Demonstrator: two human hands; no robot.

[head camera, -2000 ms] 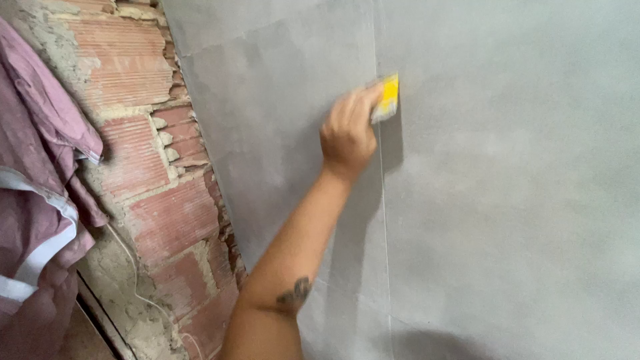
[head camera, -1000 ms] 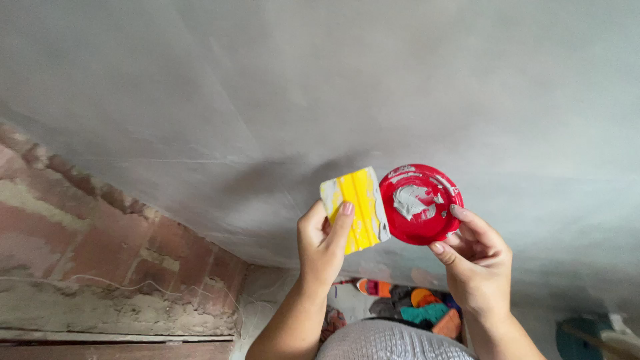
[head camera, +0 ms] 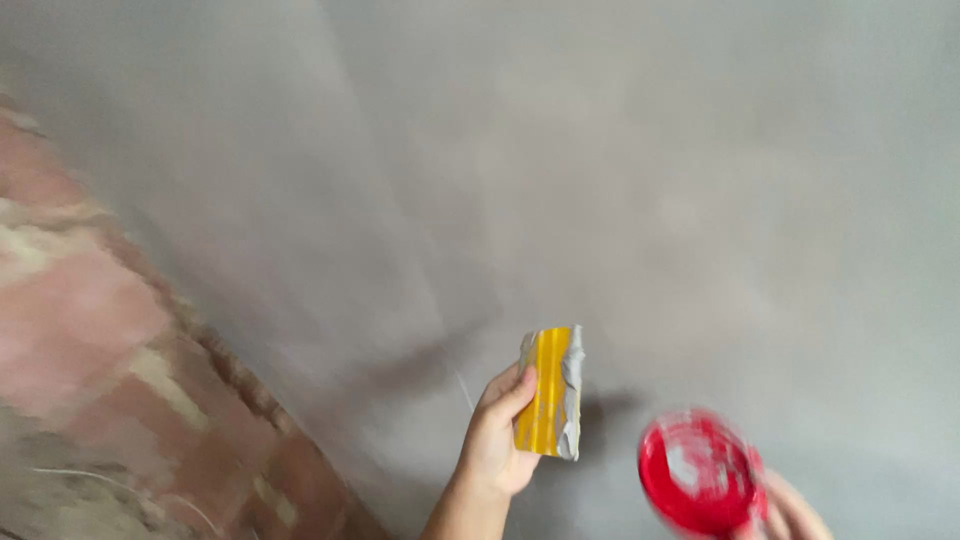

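Low in the middle of the view, my left hand (head camera: 504, 424) grips a yellow plastic spreader (head camera: 550, 394) with its thumb on the ribbed face. Pale grey paste coats the spreader's right edge, in front of a grey wall panel (head camera: 637, 187). My right hand (head camera: 791, 510), blurred and partly cut off at the bottom edge, holds a round red lid (head camera: 699, 476) by its right side. Grey-white paste is smeared on the inside of the lid. A gap separates the lid from the spreader.
Along the left side runs a rough wall of exposed red brick (head camera: 75, 315) and mortar, which meets the grey panel along a jagged slanting edge. A thin pale cord (head camera: 112, 480) crosses the masonry at the lower left.
The spreader and the red lid, side by side a second ago, are now apart, with the lid lower right. Two seconds ago a hand held the spreader against the panel seam. The view has turned.
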